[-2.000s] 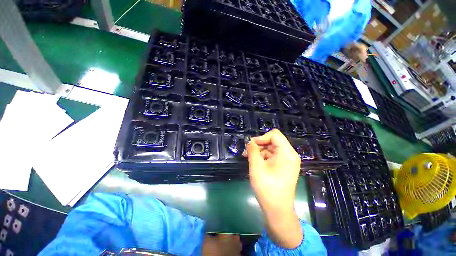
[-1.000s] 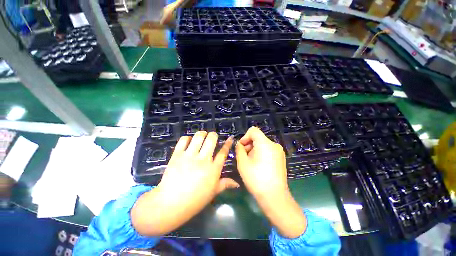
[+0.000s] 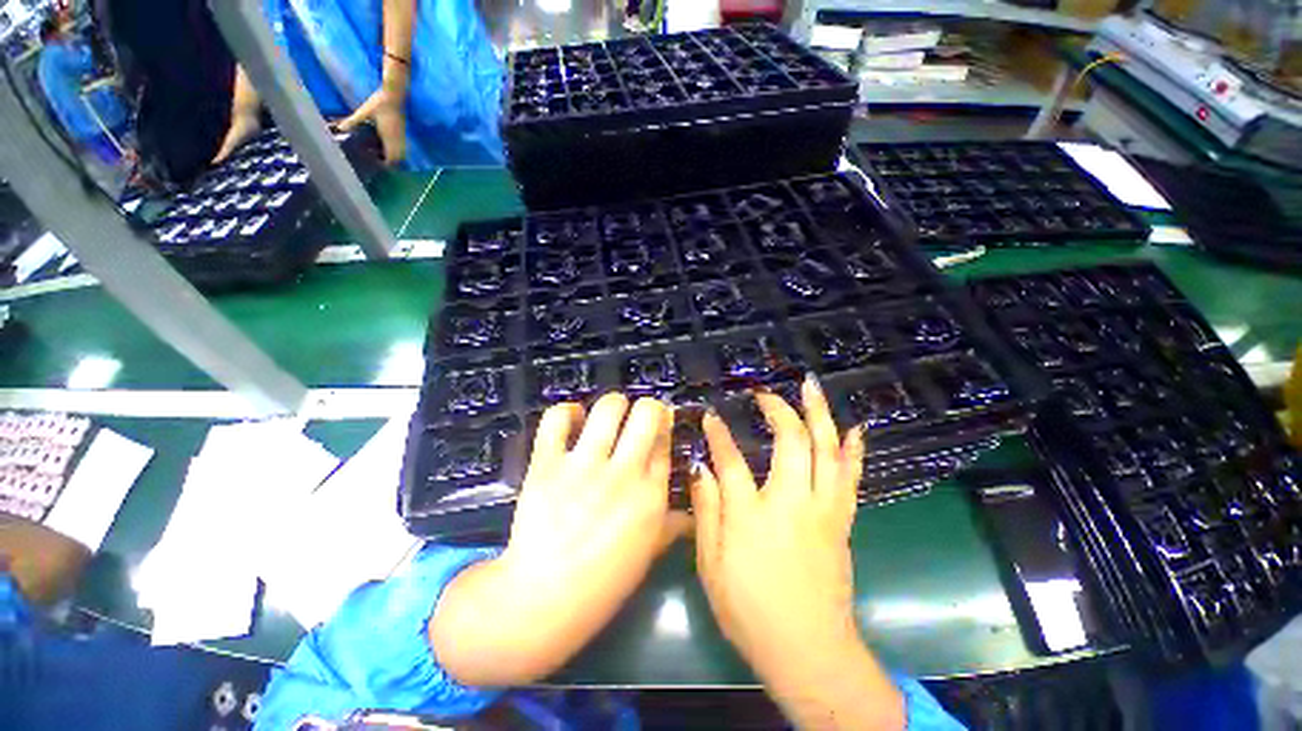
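Note:
A black blister tray (image 3: pixel 429 493) tops a stack in front of me. Its square pockets hold small black components (image 3: pixel 476 389), many with a round ring. My left hand (image 3: pixel 578 528) lies palm down over the tray's front edge, fingers a little bent. My right hand (image 3: pixel 778 543) lies beside it, fingers spread over the front pockets. The fingertips of both hands meet near one front pocket. My hands cover what lies under them, and I cannot tell whether a part is held there.
Behind stands a tall tray stack (image 3: pixel 671 157). More trays (image 3: pixel 1142 414) and a flat black case (image 3: pixel 1031 550) lie right. White sheets (image 3: pixel 214 528) and a grey upright (image 3: pixel 157 307) are left. A person in blue (image 3: pixel 457 86) stands beyond, hands near another tray (image 3: pixel 236 214).
My right hand has opened from a pinch and its fingers now spread over the tray's front. The left hand stays beside it. The view has shifted, showing more of the person at the back left.

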